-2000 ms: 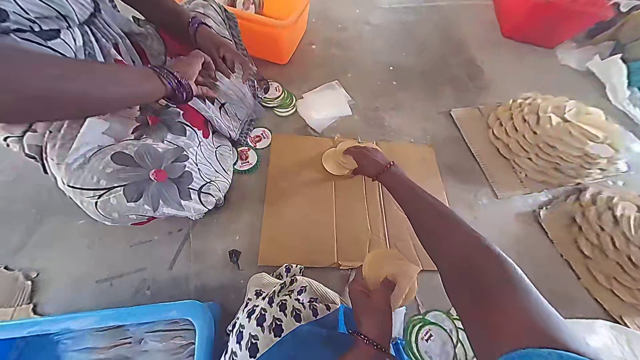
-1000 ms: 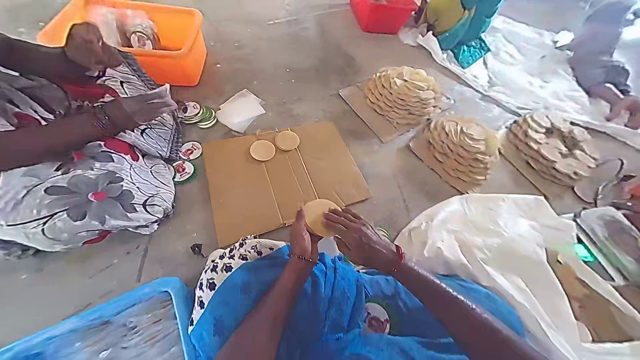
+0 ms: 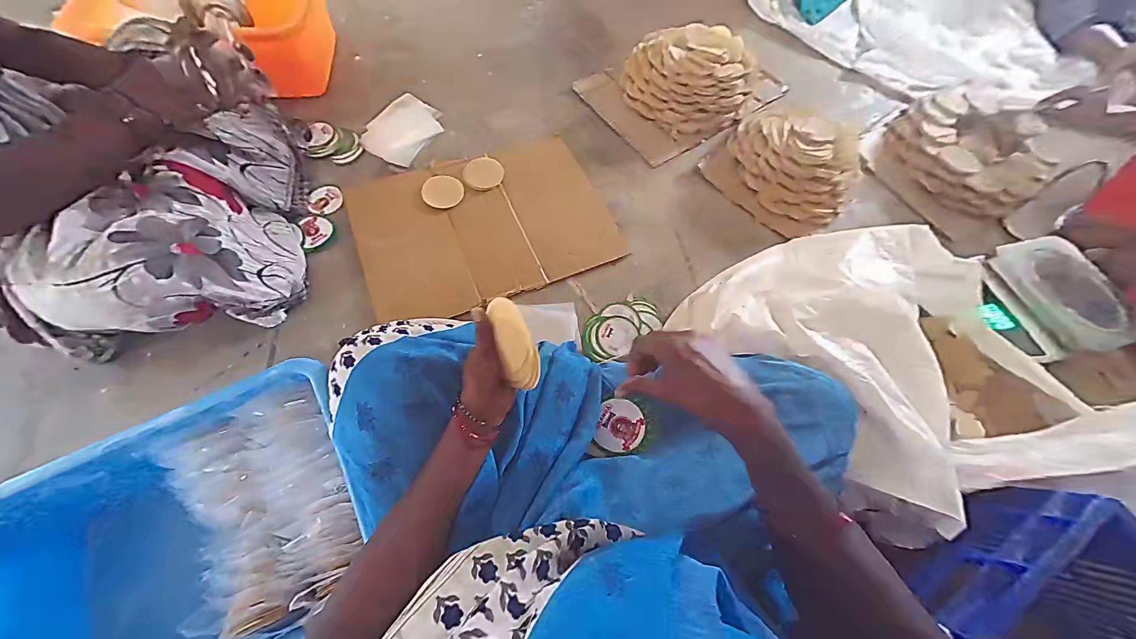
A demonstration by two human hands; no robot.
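Note:
My left hand (image 3: 486, 368) grips a short stack of thin round tan discs (image 3: 514, 344), tilted on edge above my lap. My right hand (image 3: 688, 373) hovers over the blue cloth on my lap, fingers bent and apart, with nothing clear between them. Just under it lies a round printed label with a green edge (image 3: 620, 426). Several more green-edged labels (image 3: 614, 335) lie by my knee. Ahead of me, two small round piles of discs (image 3: 442, 191) rest near the far edge of a flat cardboard sheet (image 3: 555, 204).
Heaped discs (image 3: 690, 75) stand on cardboard at the right. A blue tub (image 3: 106, 515) of clear plastic packets is at the left, a scale with a lit display (image 3: 1021, 306) at the right. Another person's hands work beside the orange tub (image 3: 297, 44).
My right hand has left the discs in my left hand and moved right. Two seconds ago it was at the piles on the far part of the cardboard.

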